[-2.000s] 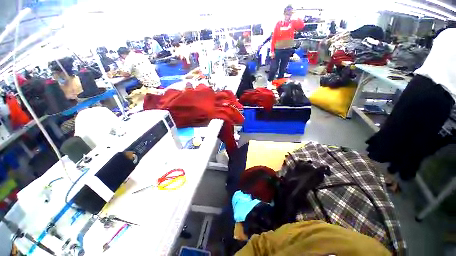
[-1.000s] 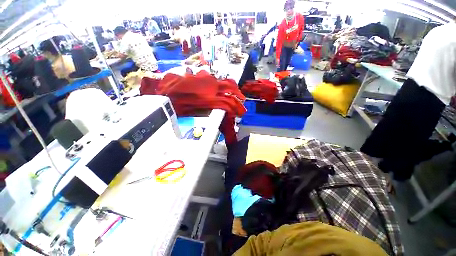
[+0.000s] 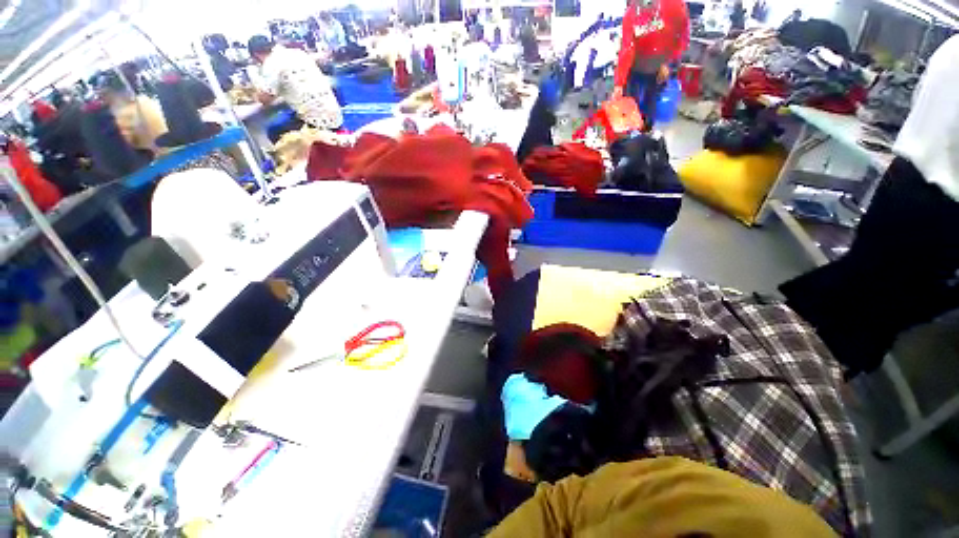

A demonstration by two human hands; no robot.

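Observation:
Neither of my hands shows in the picture; a mustard-brown sleeve or garment part (image 3: 673,504) fills the bottom edge. A plaid bundle (image 3: 773,368) with black parts lies beside me on the right, over a tan board (image 3: 589,297). A dark red piece and a light blue cloth (image 3: 529,406) lie at its left edge. Scissors (image 3: 375,345) with red and yellow loops lie on the white sewing table (image 3: 347,420). A thin pink and blue tool (image 3: 250,469) lies nearer the machine. The sewing machine (image 3: 326,247) stands at the left.
Dark red garments (image 3: 431,173) are heaped beyond the machine. A blue bin (image 3: 599,221) stands behind the board. A person in a red top (image 3: 652,47) stands at the back. Another person in white and black (image 3: 894,231) is at the right edge. A yellow sack (image 3: 736,179) lies on the floor.
The view has shifted a little. The person in red has come nearer and now has a hand low at an orange-red item above the bin. The scissors and plaid bundle lie as before.

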